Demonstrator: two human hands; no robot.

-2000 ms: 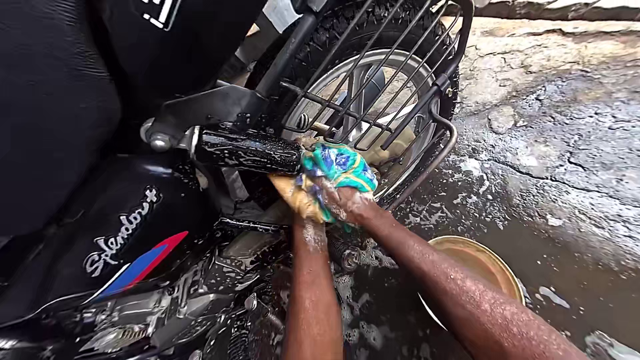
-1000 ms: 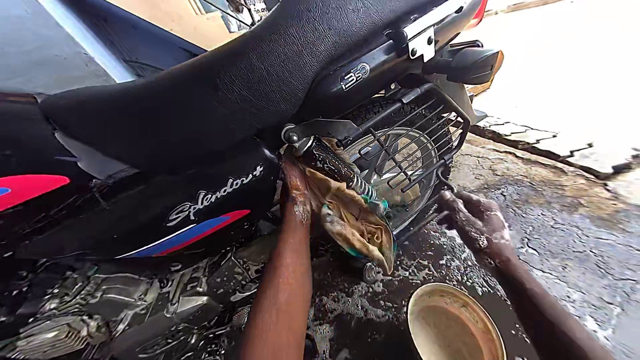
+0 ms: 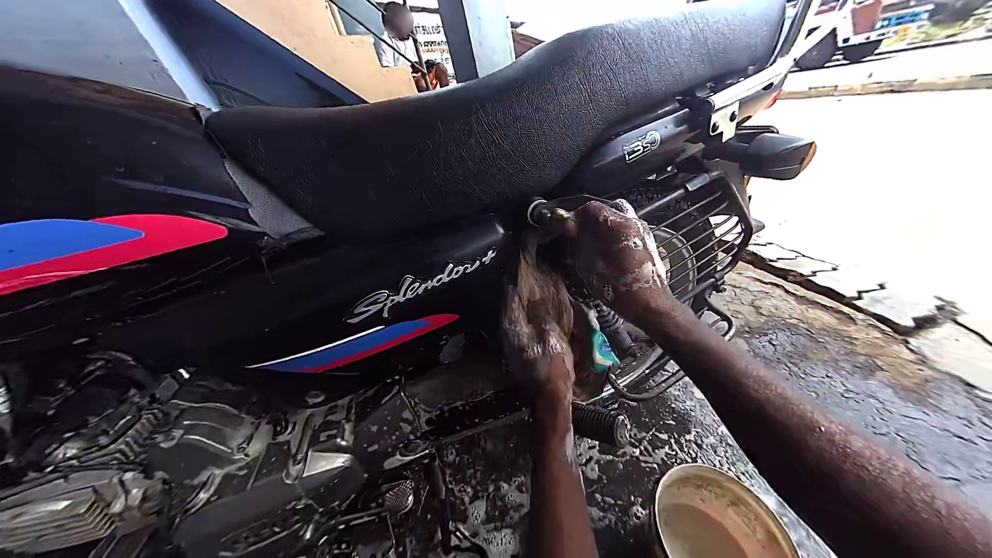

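A black motorcycle, its side panel (image 3: 434,287) bearing a blue and red stripe, fills the left and middle of the head view. Below the seat (image 3: 480,116), my soapy right hand (image 3: 620,252) is closed at the top of the rear shock absorber (image 3: 616,329), by its upper mount; whether cloth is in its fingers is hidden. Just below and to the left, my left hand (image 3: 539,333) grips a wet tan cloth (image 3: 539,271) between the side panel and the shock. A teal part of cloth (image 3: 603,350) hangs beside the shock's spring.
A round basin (image 3: 721,515) of cloudy water stands on the wet, soapy ground at bottom right. A metal guard (image 3: 705,225) covers the rear wheel, with a turn signal (image 3: 779,155) above it. A ribbed footrest (image 3: 601,426) sticks out below my hands. A person (image 3: 397,46) is in the background.
My right hand has come from beside the wheel guard to the top of the shock absorber. My left hand is now lower, on the cloth. The view has shifted.
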